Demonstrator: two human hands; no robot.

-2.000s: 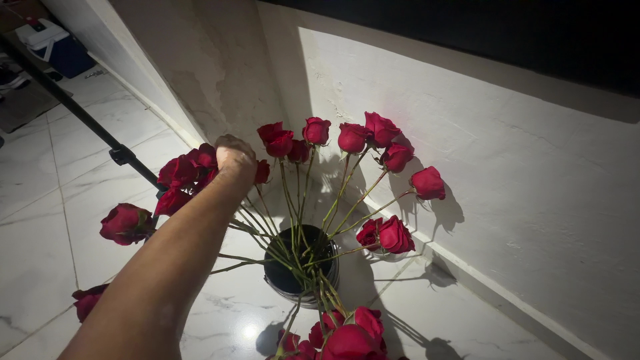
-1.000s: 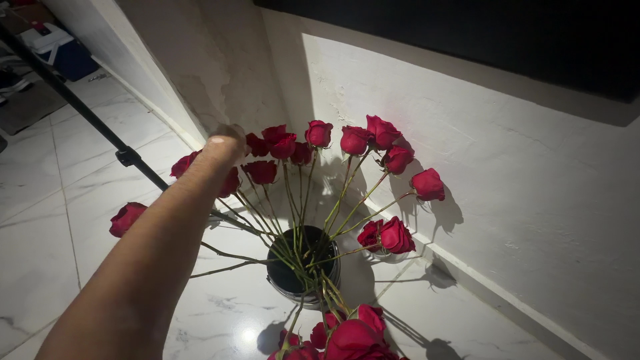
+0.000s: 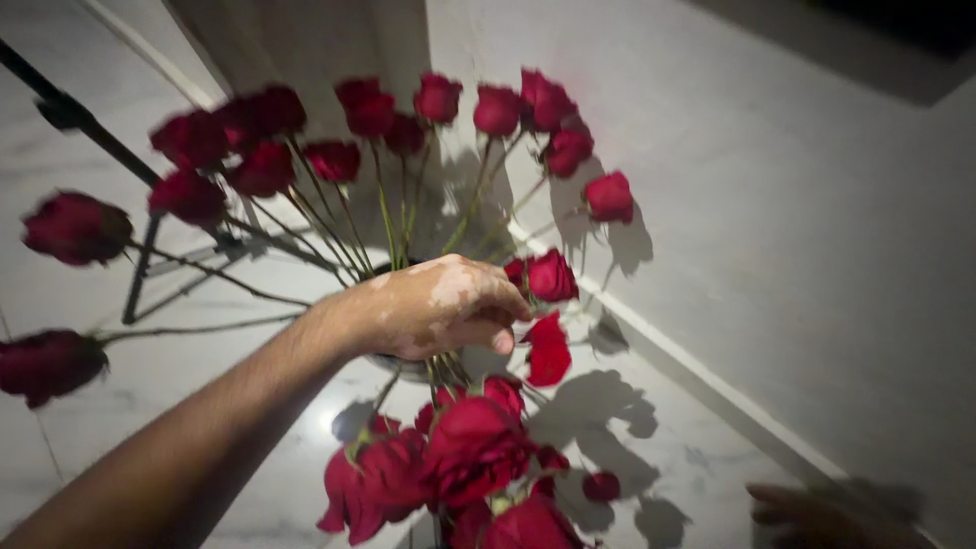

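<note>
My left hand reaches in from the lower left, above a dark round bucket that holds long-stemmed red roses. Its fingers are curled, and a loose-looking red petal is just right of the fingertips; whether they touch it is unclear. A small red rose stands beyond the fingers. Large open roses fill the bottom middle, below the hand. My right hand is dark and blurred at the lower right edge, away from the flowers; what it holds cannot be made out.
A white wall with a baseboard runs along the right. On the left stands a black stand whose legs reach the marble-look tile floor. A dark object is at the top right.
My left hand has moved from the roses at the back left to a place over the bucket, toward the right. My right hand has come into view. The view has moved closer.
</note>
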